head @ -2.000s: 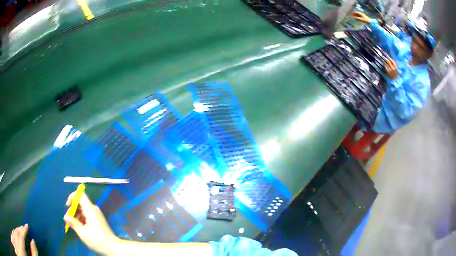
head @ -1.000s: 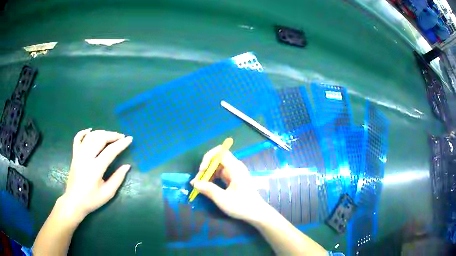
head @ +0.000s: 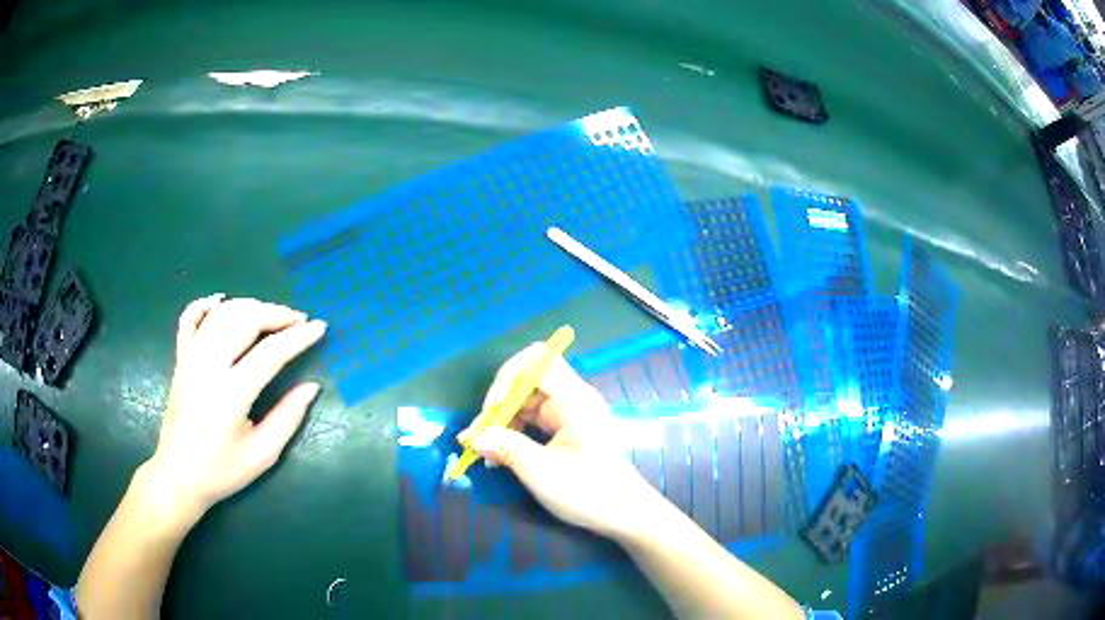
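My right hand (head: 551,442) holds the yellow tweezers (head: 521,394), tips down at the upper left part of the adhesive strip sheet (head: 485,533), a blue sheet with dark strips. Whether a piece is at the tips I cannot tell. My left hand (head: 236,406) rests on the green mat with fingers apart and holds nothing; its fingertips are beside the left edge of the blue grid sheet (head: 436,267). Silver-white spare tweezers (head: 633,288) lie across the grid sheet's right part. A black plastic housing (head: 839,514) lies on the sheets right of my right hand.
Fine-patterned adhesive sheets (head: 866,351) overlap at the right. Loose black housings (head: 44,438) lie along the left edge, and one housing (head: 794,95) lies at the far right. Pale scraps (head: 261,79) lie on the far mat (head: 400,36). Black trays (head: 1076,448) stand at the right edge.
The view has swung from the right side of the line to the mat before me. Since one second ago, the tweezer tips have shifted slightly left; my left hand has barely moved.
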